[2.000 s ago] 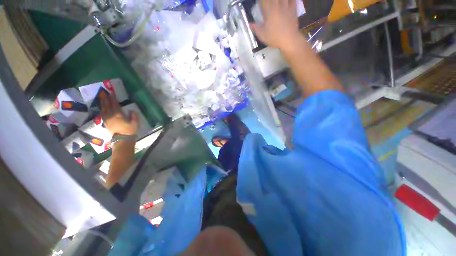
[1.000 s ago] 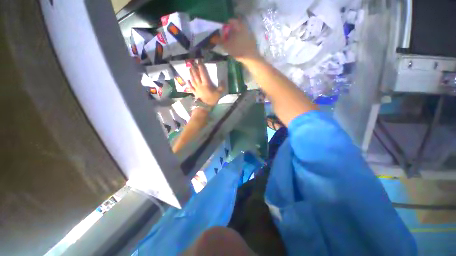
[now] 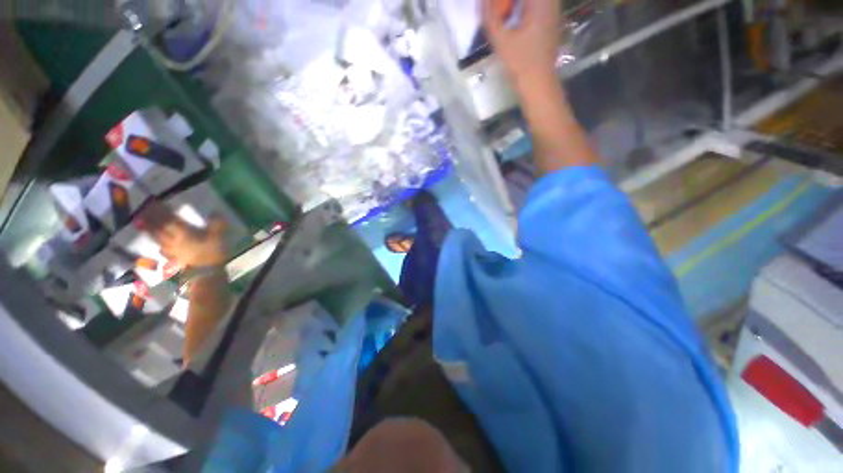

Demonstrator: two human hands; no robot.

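White printed cartons (image 3: 152,148) with black panels, orange and red marks lie in a jumbled pile on the green work surface (image 3: 139,97) at the left. My left hand (image 3: 189,242) is over the pile, blurred, fingers apart, with no carton clearly gripped; whether it touches one is hard to tell. My right hand (image 3: 525,35) is at the top edge, partly cut off, shut on a carton (image 3: 507,11). Only a small part of that carton with an orange mark shows between the fingers, above the silver frame near the top.
A heap of white and clear scrap (image 3: 323,102) in a blue-edged liner lies between the green table and the metal frame. A pale hose (image 3: 208,46) is at upper left. A red handle (image 3: 781,390) is at lower right. More cartons (image 3: 282,379) show near my smock.
My right hand has moved from the carton pile across the scrap heap to the top right with a carton. My left hand remains over the pile. The camera view has swung right.
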